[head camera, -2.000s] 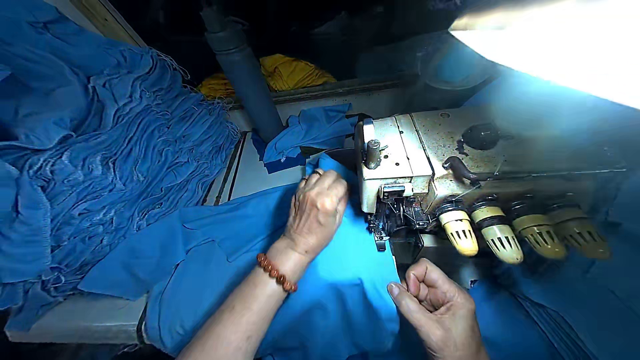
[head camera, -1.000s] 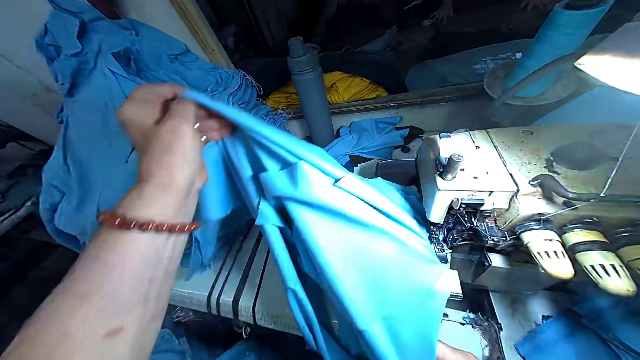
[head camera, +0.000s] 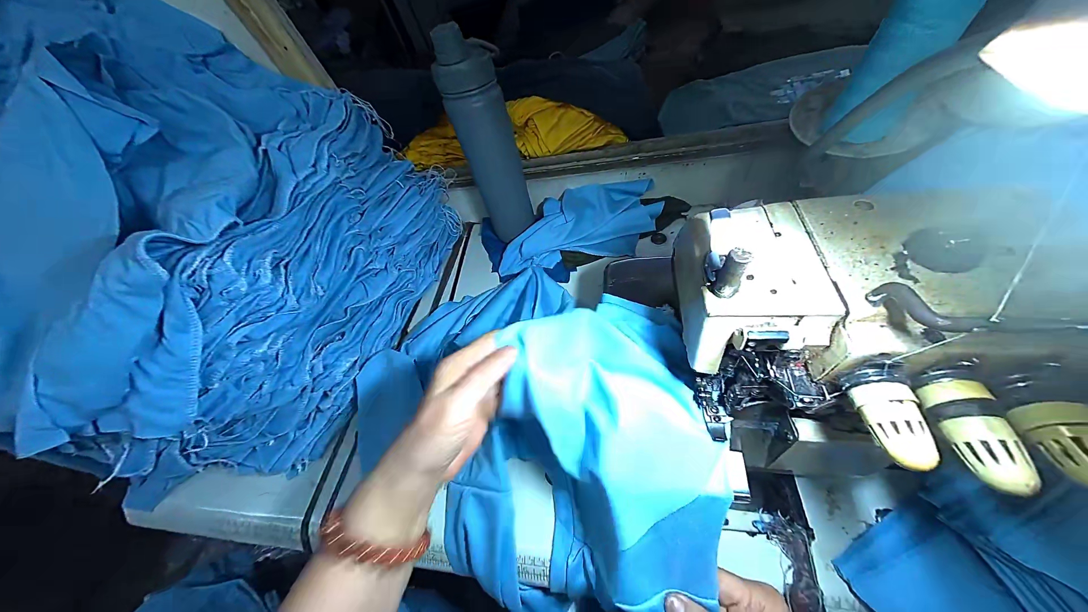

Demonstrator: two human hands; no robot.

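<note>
A light blue fabric piece (head camera: 612, 408) lies bunched in front of the overlock sewing machine (head camera: 765, 280), its right edge beside the presser foot area. My left hand (head camera: 455, 408), with a beaded bracelet on the wrist, presses against the fabric's left side, the fingers partly behind a fold; its grip is not clear. At the bottom edge, my right hand (head camera: 739, 592) pinches the lower hem of the fabric between thumb and fingers, mostly cut off by the frame.
A large pile of blue fabric pieces (head camera: 280, 297) covers the left of the table. Behind stand a grey bottle (head camera: 489, 136) and a blue scrap (head camera: 591, 217), with yellow cloth (head camera: 561, 127) beyond. Thread tension knobs (head camera: 892, 416) jut from the machine. More blue cloth (head camera: 969, 544) lies lower right.
My left hand has come back from the pile side, where it held the fabric stretched up, towards the machine. The fabric now hangs lower and bunched. More of my right hand shows than one second ago.
</note>
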